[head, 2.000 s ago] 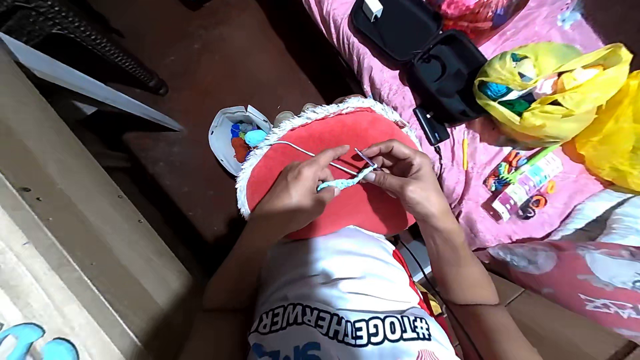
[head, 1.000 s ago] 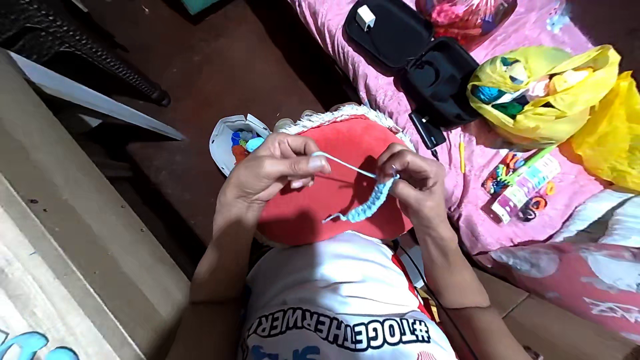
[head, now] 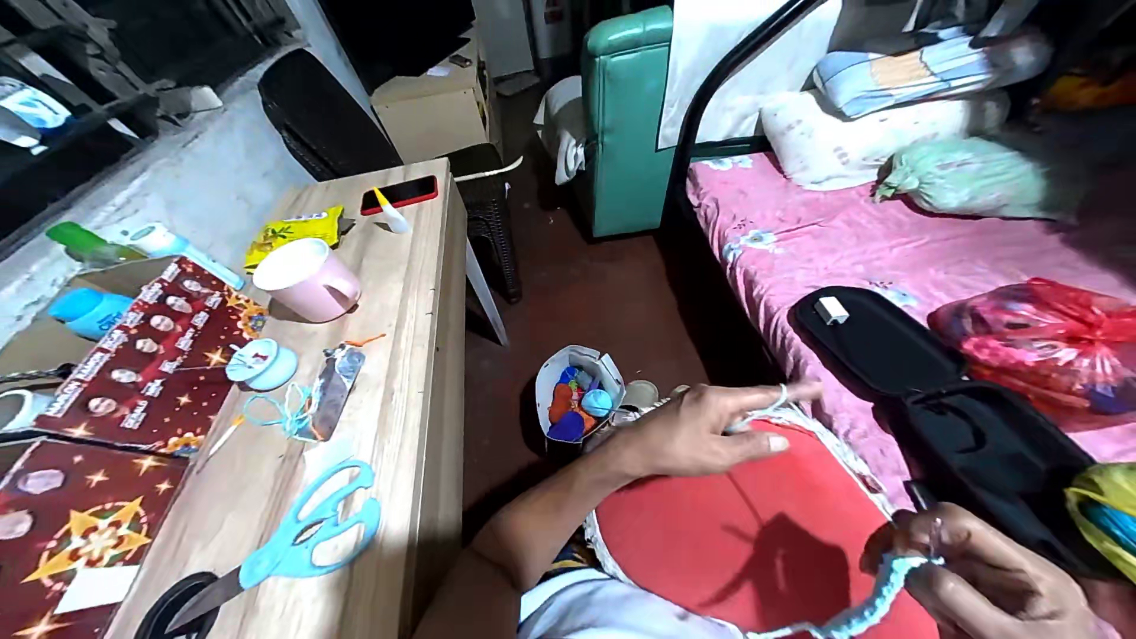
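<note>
My left hand is spread over the far edge of a red cushion with white fluffy trim, a strand of pale yarn looped around one finger. At the lower right, my right hand pinches a light blue crocheted strip together with a thin crochet hook, only part of which shows. The strip hangs down over the cushion, and its white tail trails to the left. Beyond the cushion, a white container on the floor holds balls of blue, orange and purple yarn.
Light blue scissors, a pink mug, a phone and a ribbon spool are on the wooden table at left. An opened black case and a red plastic bag lie on the pink-sheeted bed at right.
The view has swung up and left, bringing the table into sight. My hands are farther apart than a second ago; the left has moved away from the crocheted strip, which stays in my right hand.
</note>
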